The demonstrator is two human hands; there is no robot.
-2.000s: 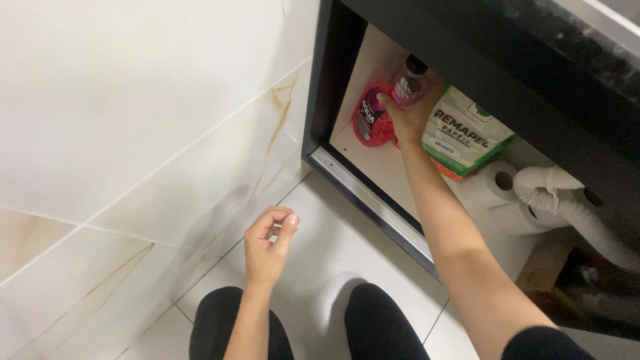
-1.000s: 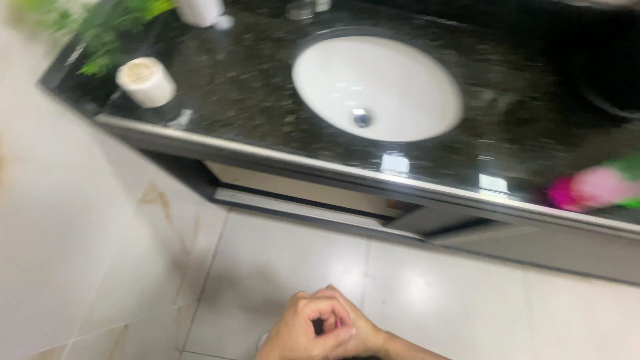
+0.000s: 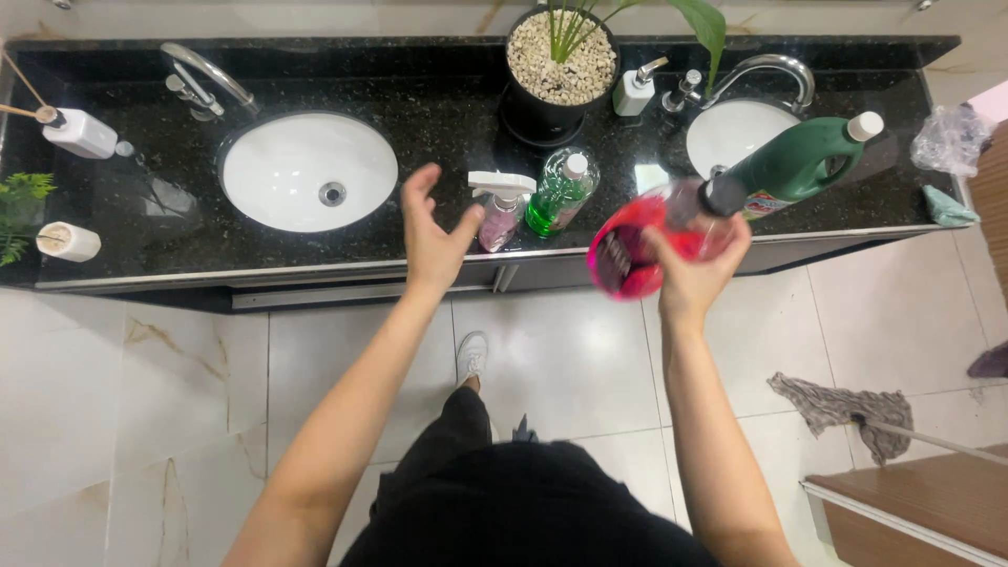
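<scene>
My right hand [image 3: 697,272] grips a bottle of pink liquid with a black cap [image 3: 630,244], tilted and slightly blurred, over the front edge of the black stone countertop [image 3: 441,102]. Fingers apart and holding nothing, my left hand [image 3: 441,228] is just left of a spray bottle with a white trigger head [image 3: 502,213]. Beside the spray bottle stands a clear bottle of green liquid with a white cap [image 3: 561,193]. A dark green jug with a white cap [image 3: 803,157] is behind and right of the pink bottle, partly in front of the right sink.
Two oval white sinks [image 3: 276,173] [image 3: 732,138] have chrome taps. Between them are a potted plant [image 3: 551,94] and a soap dispenser [image 3: 634,93]. A white candle jar [image 3: 71,241] and a reed diffuser [image 3: 83,134] sit at left. A mop [image 3: 858,409] lies on the floor at right.
Two seconds ago my right hand was at the pink bottle inside the cabinet; now the bottle is up by the countertop. My hands, close together one second ago, are apart. The view has swung to the countertop.
</scene>
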